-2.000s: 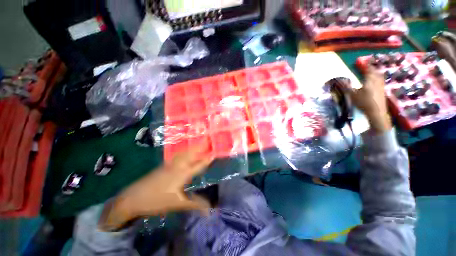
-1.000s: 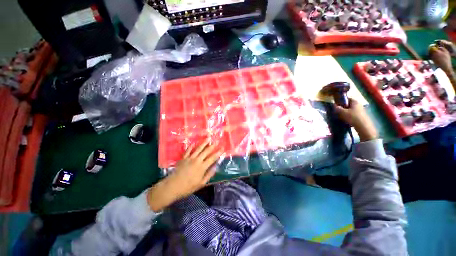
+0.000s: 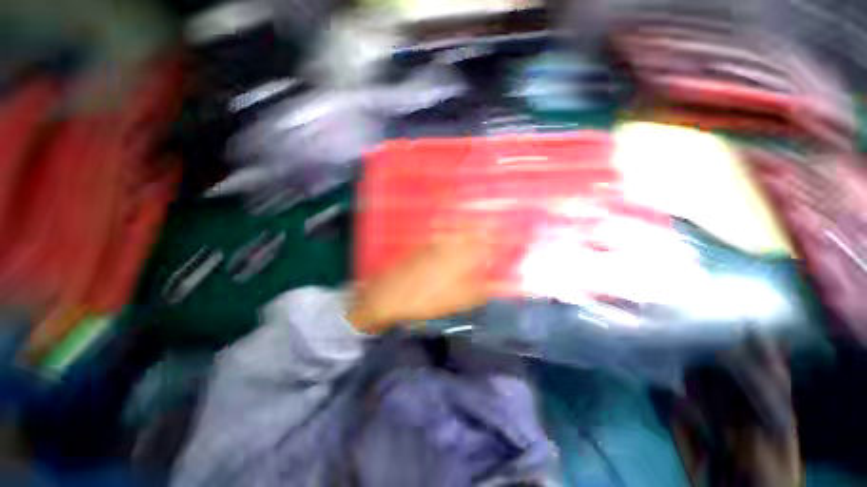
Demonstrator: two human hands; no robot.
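The whole view is heavily blurred. The red-orange pocket tray (image 3: 409, 181) lies in front of me, with shiny clear film (image 3: 608, 266) over its right part and front edge. My left hand (image 3: 433, 281) is over the tray's front left part. Its fingers are smeared and I cannot tell their pose or any hold. A brown and dark streaked shape stands at the lower right, and I cannot tell whether it is my right hand. The scanner cannot be made out. Small streaks left of the tray are watches (image 3: 257, 255).
A pale yellow sheet (image 3: 703, 181) is right of the tray. A crumpled clear bag (image 3: 304, 138) lies behind left. Red trays (image 3: 86, 181) are stacked at far left. More trays (image 3: 732, 100) are at the back right, others at the right edge.
The view has shifted and blurred, with the bench things now further right. My left hand is still over the tray's front left. My right hand and the scanner have left their place beside the tray.
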